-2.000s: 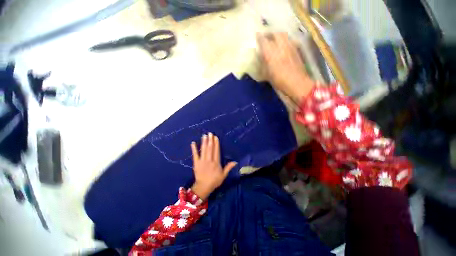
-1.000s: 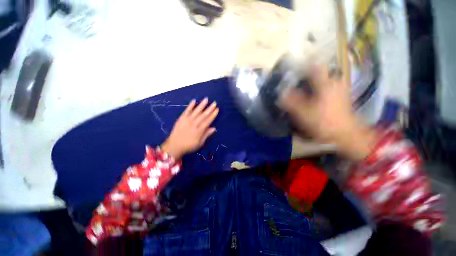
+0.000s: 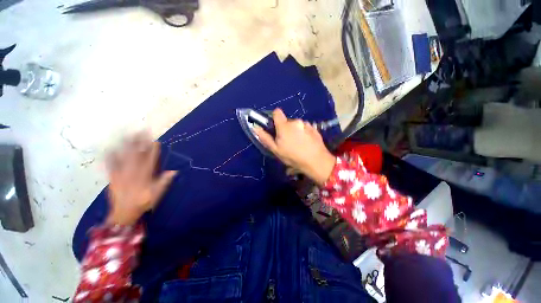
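Observation:
The navy cloth piece lies on the pale table in front of me, with thin white broken lines forming long angular shapes. My right hand is closed on the handle of a small steam iron, its pointed metal soleplate on the marked part of the cloth. My left hand is blurred, with fingers apart and empty, over the cloth's left upper edge. Whether it touches the cloth is unclear.
Black shears lie at the top left. A clear spray bottle and a grey-brown block are at the left. A dark hose curves down right of the cloth. A wooden ruler lies on a grey pad.
My right hand went from empty to holding the iron, and has brought it left onto the cloth. My left hand has moved left from the white lines. The view has shifted.

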